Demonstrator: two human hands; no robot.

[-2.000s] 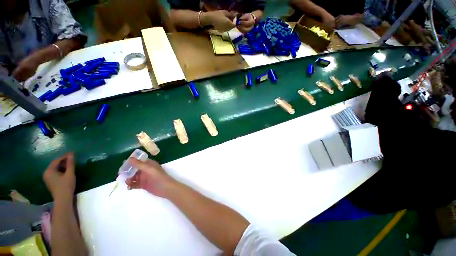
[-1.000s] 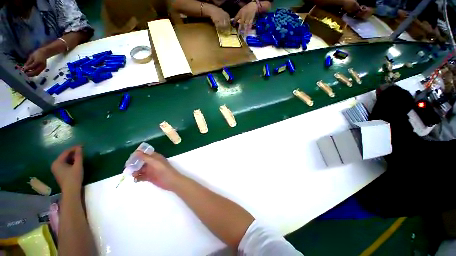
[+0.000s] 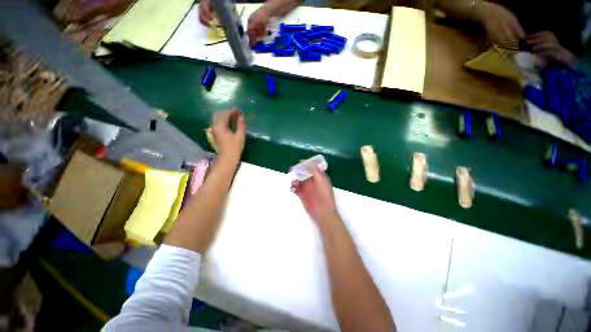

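Note:
My right hand [image 3: 314, 188] is closed around a translucent white squeeze bottle [image 3: 309, 168] over the near edge of the belt. My left hand [image 3: 229, 133] is over the belt further left, fingers curled with a gap between them, and nothing visible in it. A beige part [image 3: 210, 138] shows just left of my left hand, partly hidden by it. More beige parts lie spaced on the green belt to the right: one [image 3: 370, 163] nearest the bottle, then another [image 3: 418, 171], another [image 3: 464, 187] and one at the far right [image 3: 576, 227].
Blue cylinders [image 3: 337, 100] lie along the belt [image 3: 291, 123], with a heap opposite. Other people's hands [image 3: 259, 24] work there beside a tape roll [image 3: 368, 45]. At left are a grey metal upright [image 3: 110, 84], yellow sheet [image 3: 154, 201], open cardboard box [image 3: 84, 194] and pink part [image 3: 199, 176].
The view has swung left, bringing in the cardboard box and upright. The beige part at left now shows close against my left hand. My right hand still holds the bottle.

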